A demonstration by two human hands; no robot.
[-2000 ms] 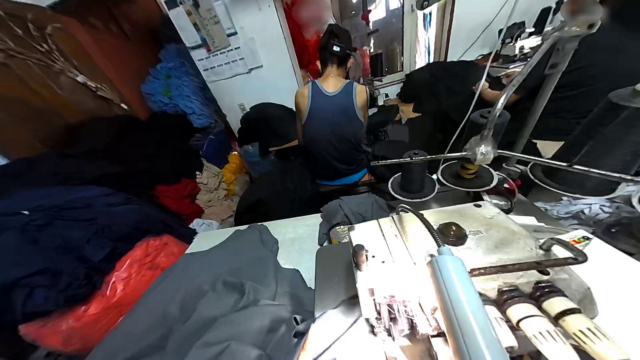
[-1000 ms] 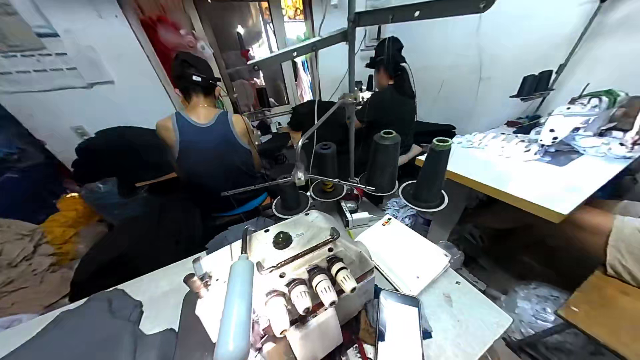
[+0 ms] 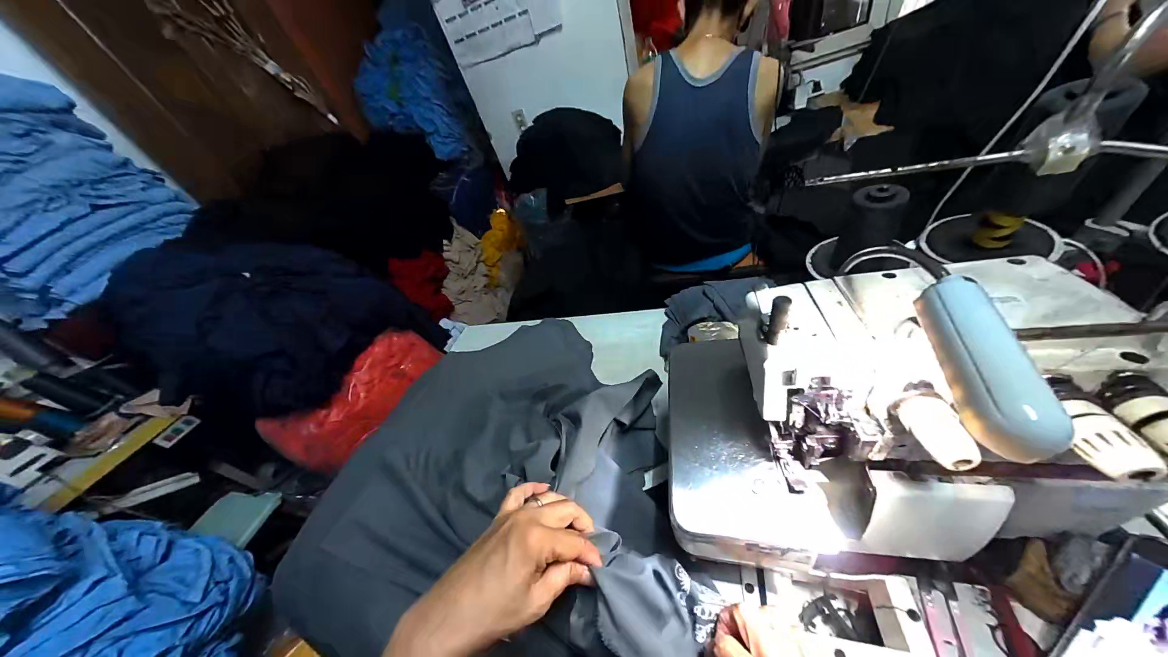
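My left hand (image 3: pixel 538 557), with a ring on one finger, pinches a fold of dark grey fabric (image 3: pixel 438 456) between thumb and fingers. At the bottom edge, my right hand (image 3: pixel 741 631) is mostly cut off; its fingertips touch the grey cloth's patterned edge (image 3: pixel 698 598). The fabric spreads over the left side of the white table (image 3: pixel 630 339). Just right of the hands stands an overlock sewing machine (image 3: pixel 821 411) with its metal plate (image 3: pixel 721 456) lit up. A light blue lamp (image 3: pixel 995 365) hangs over its front.
A person (image 3: pixel 703 155) in a dark tank top sits facing away beyond the table. Dark garments (image 3: pixel 265 319), a red plastic bag (image 3: pixel 365 401) and blue cloth stacks (image 3: pixel 82 201) lie at left. Black thread cones (image 3: pixel 881 219) and a metal rod (image 3: pixel 958 166) are at the back right.
Both hands have come into view at the grey fabric, which is now gathered near the machine plate. The view has swung back to the left since one second ago.
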